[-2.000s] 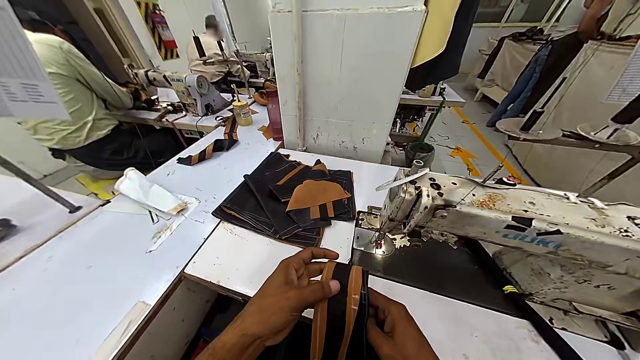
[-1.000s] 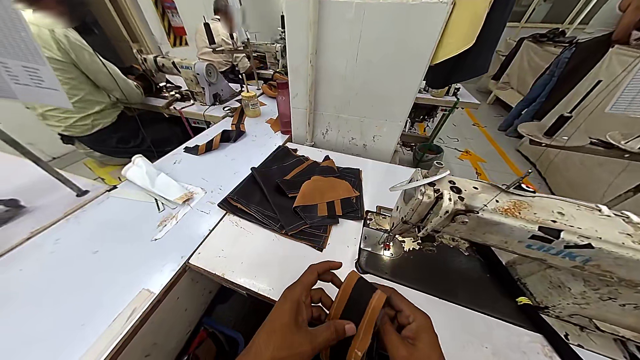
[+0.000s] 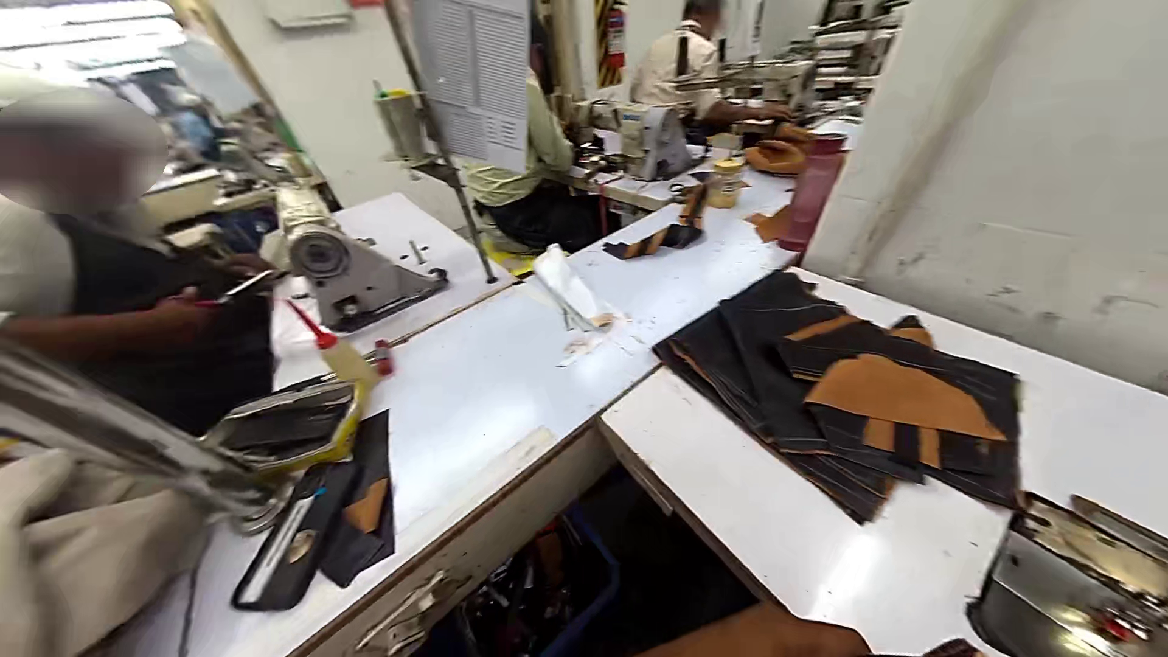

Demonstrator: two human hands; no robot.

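At the bottom edge, only part of my left hand (image 3: 762,634) shows; its fingers are cut off by the frame. A bit of dark material (image 3: 954,649) lies beside it, and whether the hand grips it cannot be seen. My right hand is out of view. Above my left hand, dark fabric pieces with tan parts (image 3: 899,392) lie stacked on the white table (image 3: 721,484). The metal bed of a sewing machine (image 3: 1077,584) stands at the lower right corner, to the right of my hand.
A glue bottle with a red nozzle (image 3: 347,360), a yellow-edged tray (image 3: 292,429) and a black case (image 3: 297,538) sit on the left table. A co-worker (image 3: 82,274) holds scissors there. A blue-rimmed bin (image 3: 593,566) is below the tables. Beside the wall stands a red container (image 3: 815,192).
The view has swung far to the left. Both hands held a black and tan strip earlier; now my right hand is out of frame and my left hand shows only partly.
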